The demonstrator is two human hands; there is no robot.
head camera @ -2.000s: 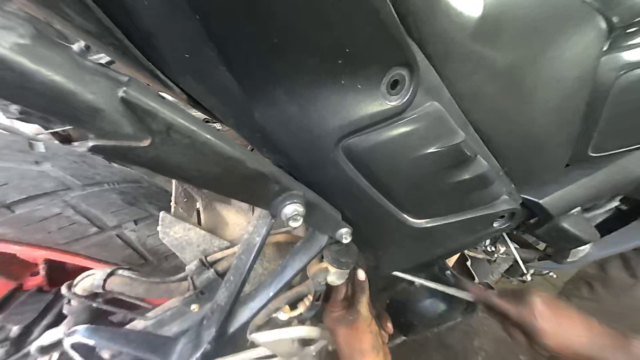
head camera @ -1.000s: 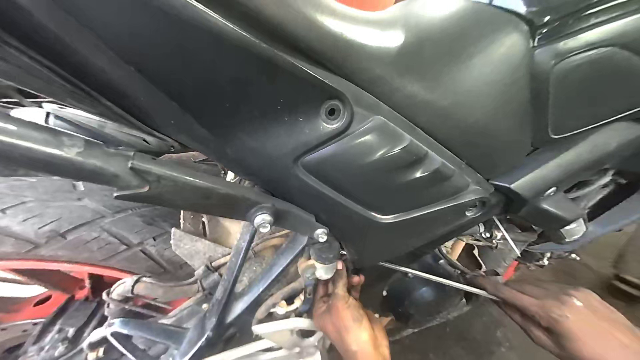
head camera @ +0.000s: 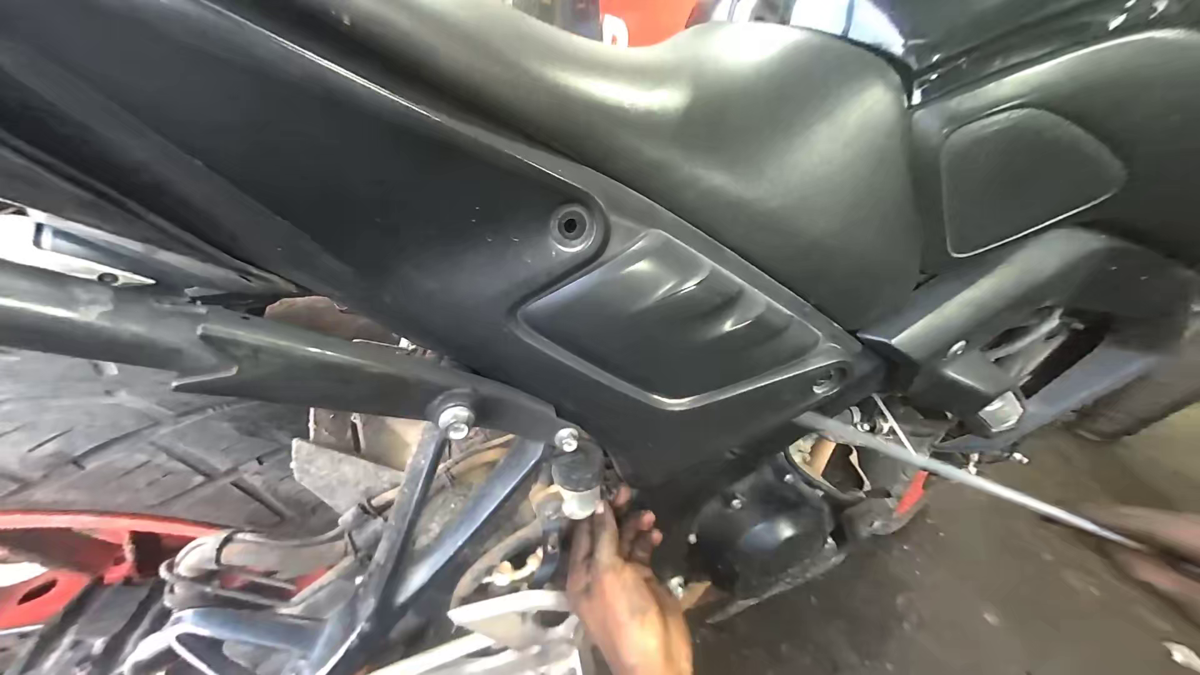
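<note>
A motorcycle's black plastic side panel (head camera: 441, 234) fills the middle of the view, with a bolt recess (head camera: 572, 225) near its upper edge. Below its lower edge, my left hand (head camera: 623, 591) reaches up with its fingertips at a small cylindrical reservoir (head camera: 577, 478) that has a dark top and a pale lower part. Whether the fingers grip it cannot be told. At the right, my blurred right hand (head camera: 1148, 553) holds a long thin metal rod (head camera: 975, 483), perhaps a screwdriver shaft, whose far end reaches the panel's lower right corner.
The seat (head camera: 750, 122) lies above the panel. At lower left are the rear tyre (head camera: 84, 431), a red wheel rim (head camera: 112, 534) and a metal footrest bracket (head camera: 408, 525) bolted to the frame tube (head camera: 356, 366). A round black engine cover (head camera: 764, 530) sits low, above the floor (head camera: 984, 581).
My right hand has moved right with the rod, whose tip was near my left hand and is now at the panel's lower right corner. My left hand stays by the reservoir.
</note>
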